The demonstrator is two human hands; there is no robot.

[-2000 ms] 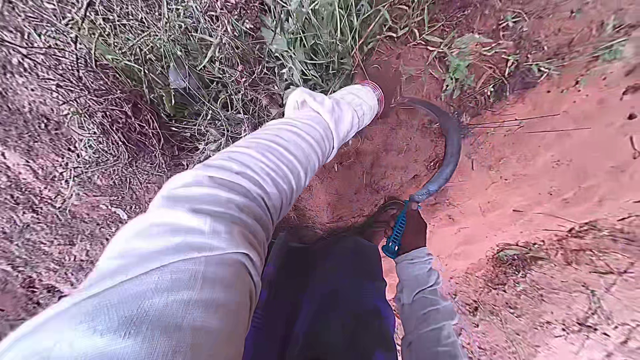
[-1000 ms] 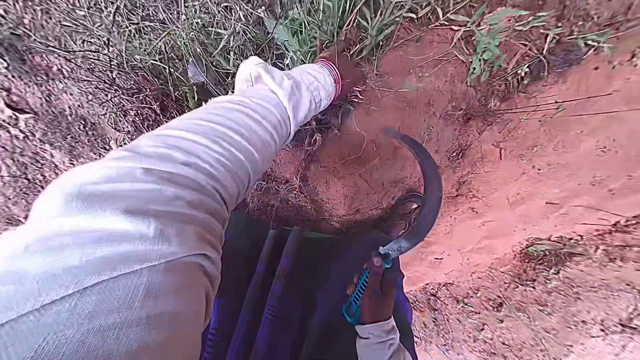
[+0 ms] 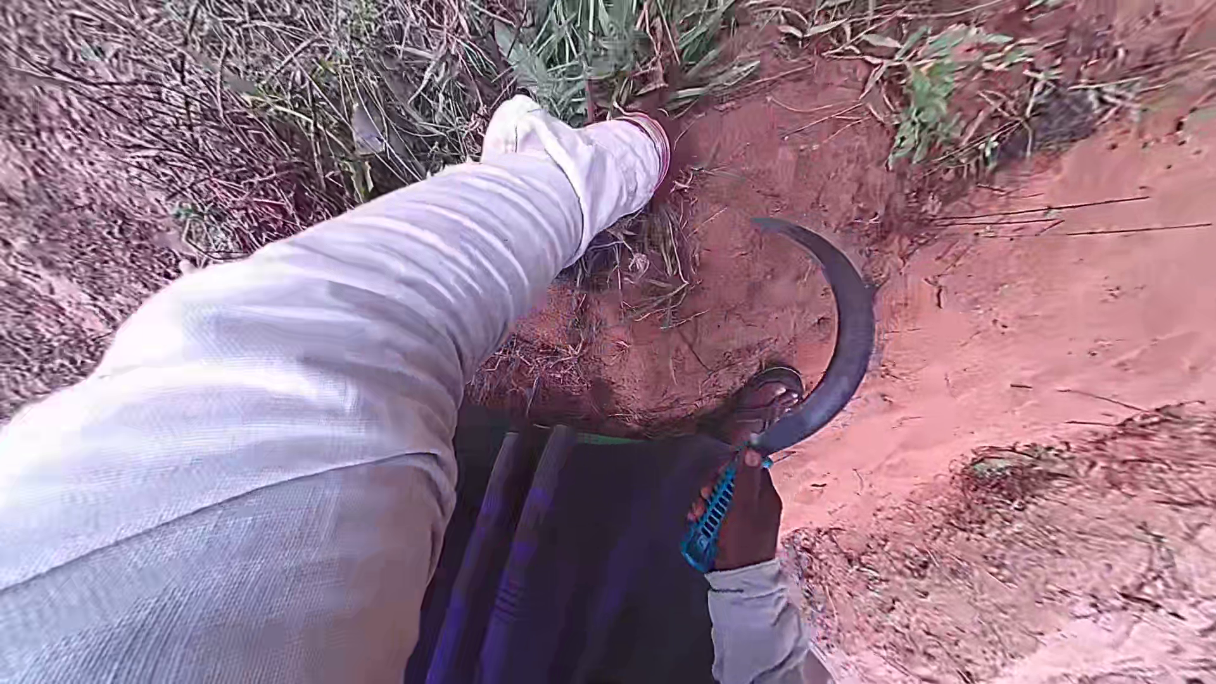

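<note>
In my right hand [image 3: 748,513] is a sickle, its blue plastic handle [image 3: 711,522] gripped in closed fingers. The dark curved blade [image 3: 848,351] arcs up over bare red soil, its tip pointing left toward my left arm. My left arm, in a pale long sleeve, reaches to the edge of the green grass [image 3: 608,57]. Bangles [image 3: 655,142] circle that wrist. My left hand [image 3: 676,114] lies in shadow by the grass stems, mostly hidden, and what its fingers do cannot be made out. A tuft of dry, uprooted-looking grass [image 3: 655,256] lies just below the wrist.
My sandalled foot [image 3: 774,391] stands on the soil close behind the blade. Dark cloth [image 3: 589,570] covers my legs. Dry brush [image 3: 285,104] grows at upper left, leafy weeds [image 3: 926,114] at upper right. Thin twigs [image 3: 1045,209] lie on the sloping red earth.
The sickle and my right hand have come back toward my body since two seconds ago. The blade tip, then close to my left wrist, is now apart from it.
</note>
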